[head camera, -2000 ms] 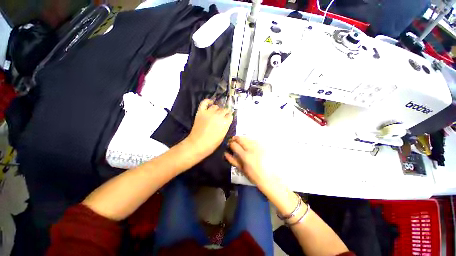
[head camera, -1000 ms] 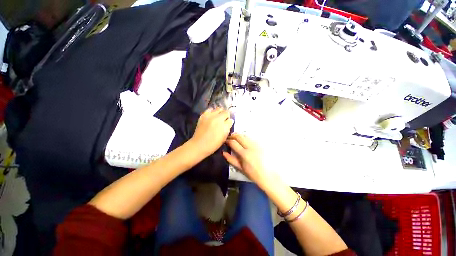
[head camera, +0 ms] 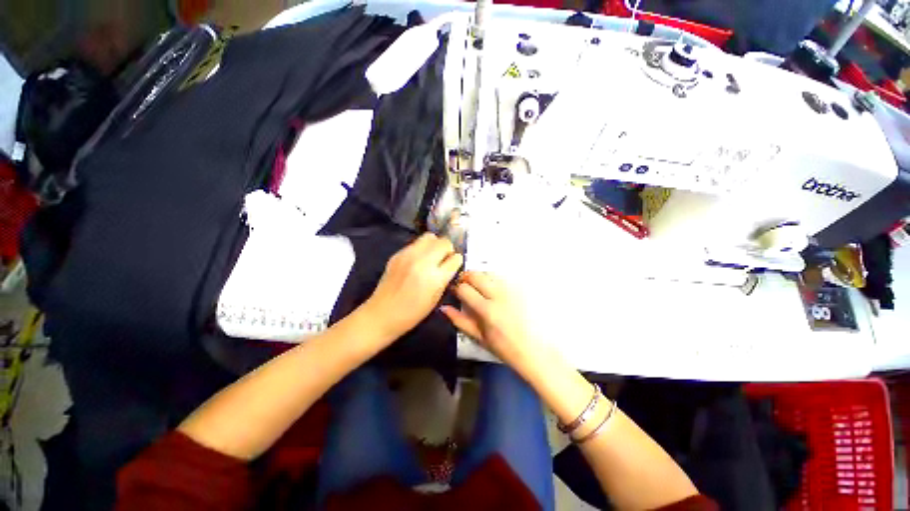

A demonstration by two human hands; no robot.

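Note:
A black fabric piece (head camera: 384, 245) runs from beside the needle area down over the table's front edge. My left hand (head camera: 417, 277) pinches its right edge just in front of the presser foot (head camera: 461, 175). My right hand (head camera: 486, 311) holds the same edge with its fingertips, a little nearer to me and touching close to the left fingers. The pinched edge is mostly hidden by my fingers. The white sewing machine (head camera: 688, 120) with "brother" lettering stands to the right of the fabric.
A large black fabric pile (head camera: 160, 200) drapes over the left. White pieces (head camera: 289, 274) lie between it and the work. Red-handled snips (head camera: 627, 222) lie under the machine arm. A flat black square (head camera: 828, 307) lies at right. A red basket (head camera: 848, 439) stands below the table at right.
My left hand has moved slightly down along the fabric edge, away from the needle and closer to my right hand. The right hand has barely moved.

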